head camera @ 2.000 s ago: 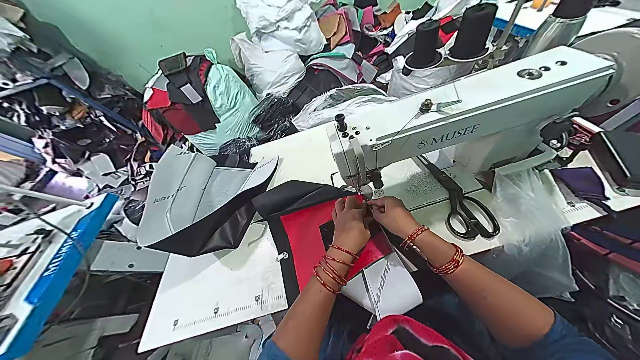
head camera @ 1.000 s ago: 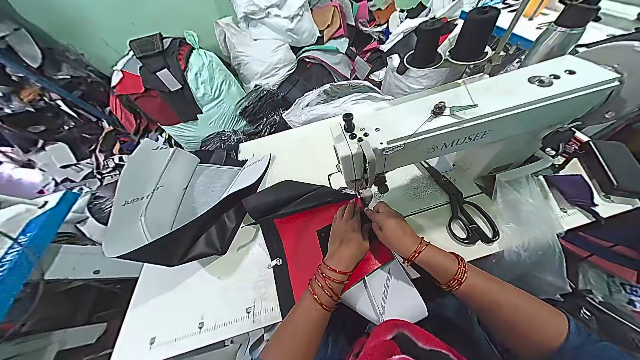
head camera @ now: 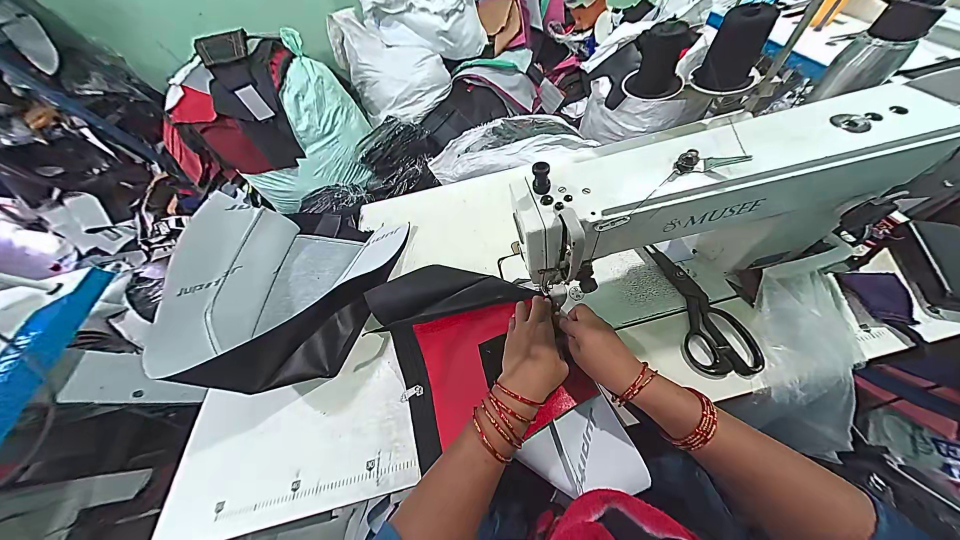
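A red and black fabric panel (head camera: 450,349) with a zipper pull on its left black edge lies on the white bed of a Musee sewing machine (head camera: 645,202). My left hand (head camera: 534,345) lies flat on the panel, fingertips just in front of the presser foot (head camera: 556,294). Close to its right, my right hand (head camera: 592,337) pinches the panel's edge beside the foot. A black strip (head camera: 450,289) runs from the foot to a grey and black bag piece (head camera: 255,300) on the left. Part of a grey piece (head camera: 592,450) shows below the panel. The needle tip is hidden.
Black-handled scissors (head camera: 709,330) lie right of my hands on the machine bed. Black thread cones (head camera: 660,60) stand behind the machine. Filled sacks (head camera: 322,112) and fabric scraps are piled at the back. A clear plastic bag (head camera: 806,360) hangs at the table's right side.
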